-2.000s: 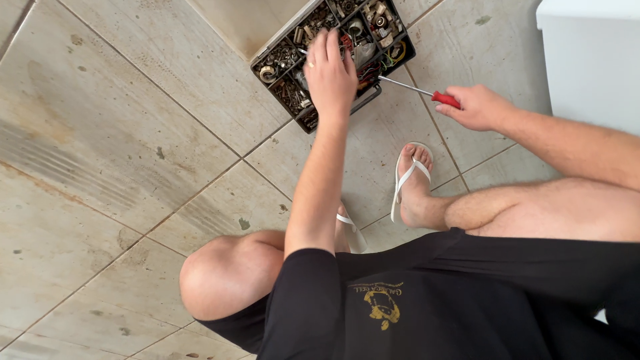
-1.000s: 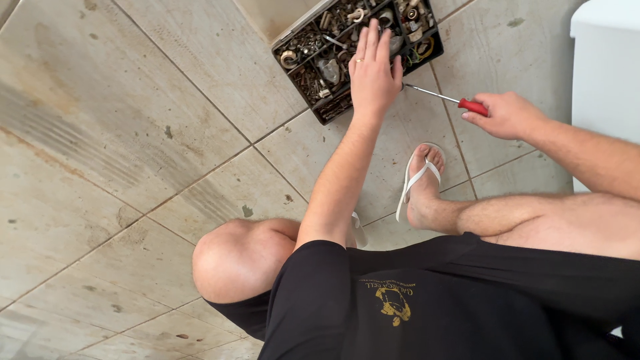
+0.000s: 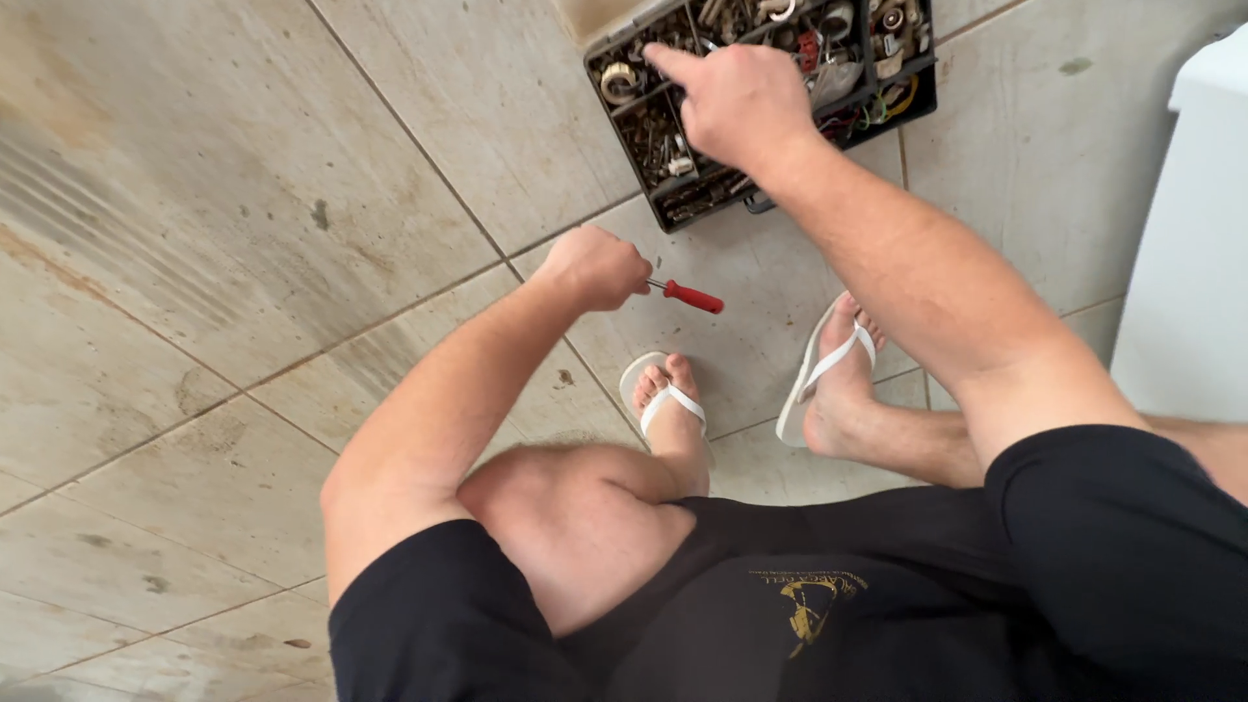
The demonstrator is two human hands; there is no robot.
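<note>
My left hand is closed around the metal shaft of a screwdriver, whose red handle points to the right, away from the fist. The hand is over the tiled floor, below and left of a black compartment organizer case. Over that case is my right hand, its index finger extended to the left above small hardware and the other fingers curled. Nothing shows in the right hand. Screws, a cream ring-shaped part, colored wires and a red part lie in the compartments.
White flip-flops are on my feet below the case. A white appliance or cabinet stands at the right edge. A beige surface adjoins the case's upper left. Stained floor tiles extend left.
The screwdriver has passed from my right hand to my left, which now grips its shaft. My left hand has left the case and my right hand has moved over it.
</note>
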